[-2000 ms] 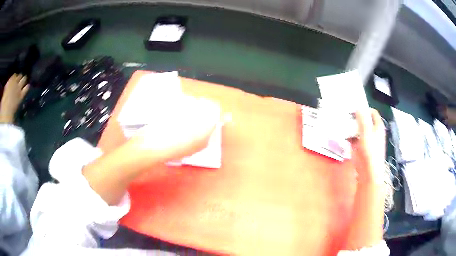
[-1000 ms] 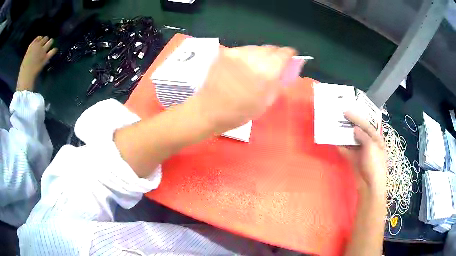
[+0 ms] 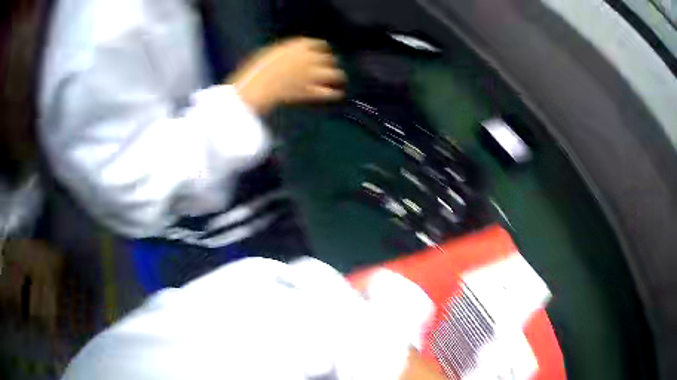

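Observation:
The view is blurred and tilted. A stack of white booklets [image 3: 464, 334] stands on the orange-red mat [image 3: 482, 243] at the lower right, its page edges showing as fine lines. More white papers [image 3: 512, 356] lie beside it, cut off by the bottom edge. My left sleeve [image 3: 245, 326] fills the lower middle. Only a small patch of bare skin shows past its cuff at the bottom edge; my left hand itself is cut off. My right hand is out of the picture.
A neighbour's hand [image 3: 293, 74] and white sleeve are at the upper left, beside a dark heap of cables [image 3: 416, 178] with small shiny ends on the green bench [image 3: 326, 193]. A black box [image 3: 506, 141] with white on top and another white-topped item [image 3: 414, 43] lie beyond.
The view has swung left and tilted. The neighbour and cables now fill more of it. My right hand, the rubber bands and the right-hand papers have left the picture. My left hand is now cut off.

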